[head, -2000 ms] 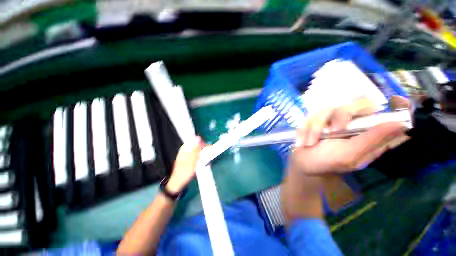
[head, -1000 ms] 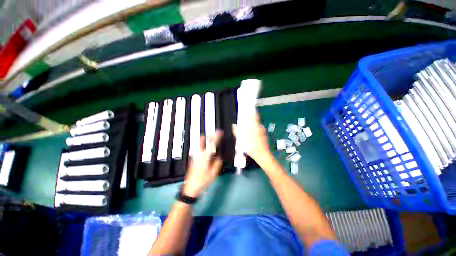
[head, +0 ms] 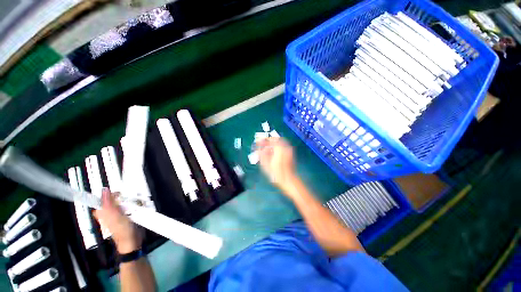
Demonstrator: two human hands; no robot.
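My left hand (head: 119, 222), with a dark wristband, holds a long white strip (head: 177, 232) crosswise over the black slotted tray (head: 214, 206). Another white piece (head: 136, 148) stands out beyond its fingers at a slant; I cannot tell if it is gripped too. White tubes (head: 177, 157) lie in the tray's slots on both sides of it. My right hand (head: 278, 162) is over the pile of small clear-white pieces (head: 254, 156) on the green bench. Its fingertips are blurred and hide part of the pile, so a grip on a piece cannot be made out.
A blue perforated basket (head: 365, 142) full of white tubes (head: 400, 68) is at the right. A lower blue bin (head: 388, 221) with a row of pale tubes and brown cardboard (head: 421, 189) is below the bench edge. Another black tray with tubes (head: 29, 261) is at the far left.
The view has turned towards the basket. My left hand now holds the strip crosswise. My right hand has left the white piece at the tray and moved to the small pieces.
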